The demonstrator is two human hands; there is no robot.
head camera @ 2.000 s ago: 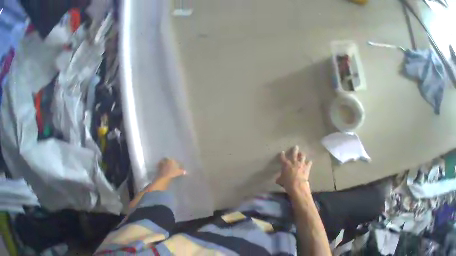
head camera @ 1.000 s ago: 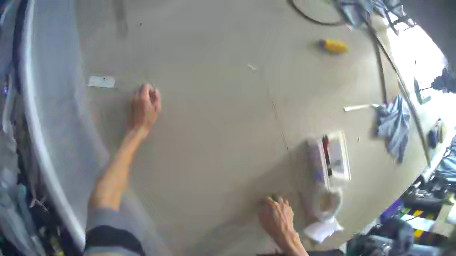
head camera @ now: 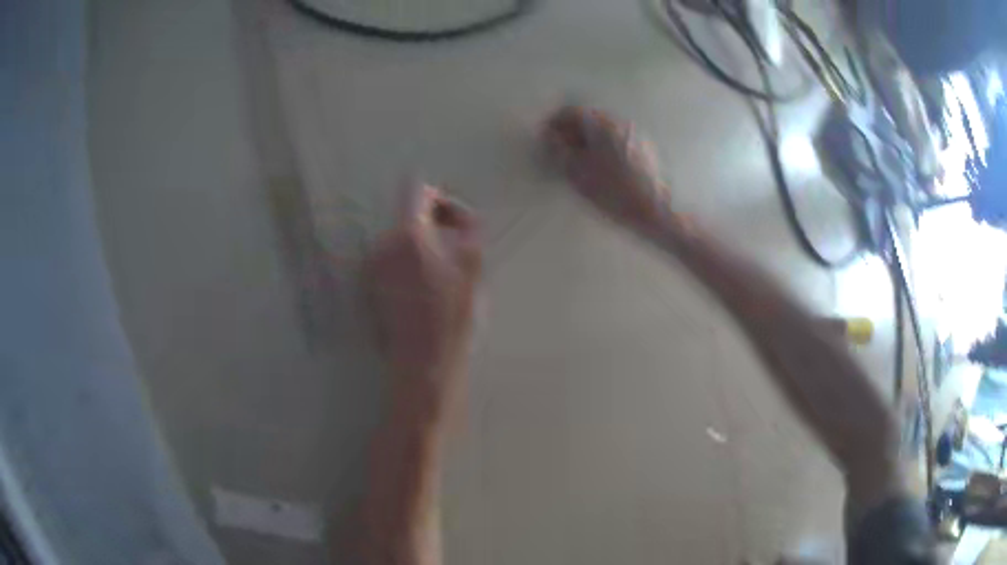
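My left hand (head camera: 425,270) is raised over the middle of the pale cutting table (head camera: 574,430), fingers curled, blurred by motion. My right hand (head camera: 607,166) is further forward and to the right, also curled and blurred. A thin faint line shows between the two hands; I cannot tell if it is a thread or a mark on the table. Whether either hand holds something is too blurred to tell. The translucent white sheet (head camera: 66,298) lies along the left edge of the table.
A dark cable loop (head camera: 409,33) lies at the far side. Several tangled cables (head camera: 773,144) run down the right side. A yellow object (head camera: 858,330) is beside my right forearm. A small white piece (head camera: 265,515) lies at the near left, a tiny scrap (head camera: 717,435) at the right.
The view has moved further up the table. Both hands have left the tabletop area nearer me and are now closer together and further forward. The plastic box, tape roll and white paper are out of view.
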